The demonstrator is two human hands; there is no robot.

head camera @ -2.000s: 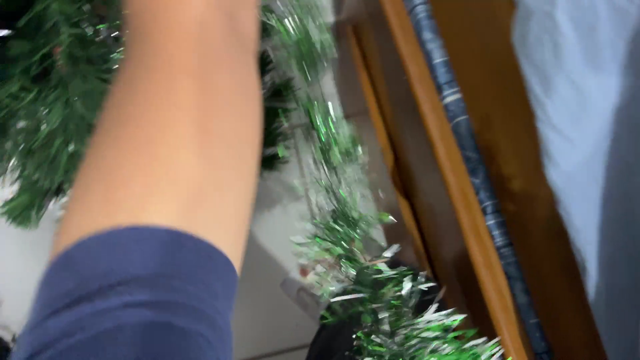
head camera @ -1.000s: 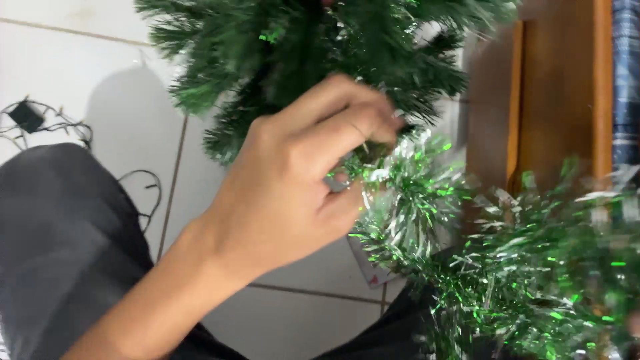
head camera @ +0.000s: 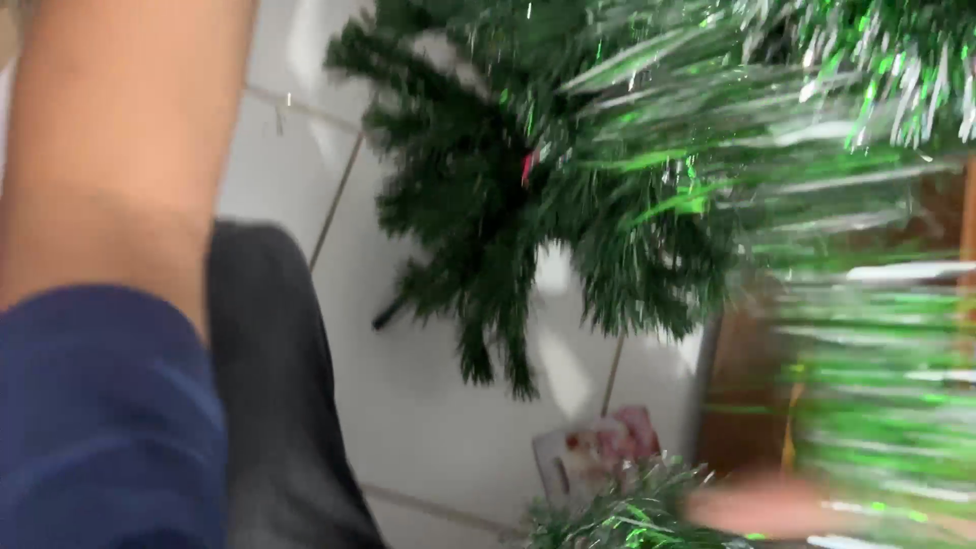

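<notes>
A blurred green and silver tinsel garland (head camera: 877,381) fills the right side, with a second stretch of it at the bottom. My right hand (head camera: 762,503) shows only as a blurred piece at the lower right, against the tinsel; its grip cannot be made out. On the left my left forearm, in a rolled navy sleeve, rises past the top edge, so the left hand is out of sight. Between the arms stands an artificial Christmas tree (head camera: 488,191) with dark green branches, its upper part cut off by the frame. Tinsel passes in front of its right side.
Below the branches, a card or box with a pink and white picture (head camera: 595,450) lies on the white tiled floor (head camera: 427,427). My leg in dark trousers (head camera: 267,381) is at the left. Brown wooden furniture (head camera: 740,381) stands at the right, partly behind tinsel.
One second ago my left hand was at the tinsel beside the branches; now it is beyond the frame with the forearm raised at the left. Tinsel now hangs higher at the right.
</notes>
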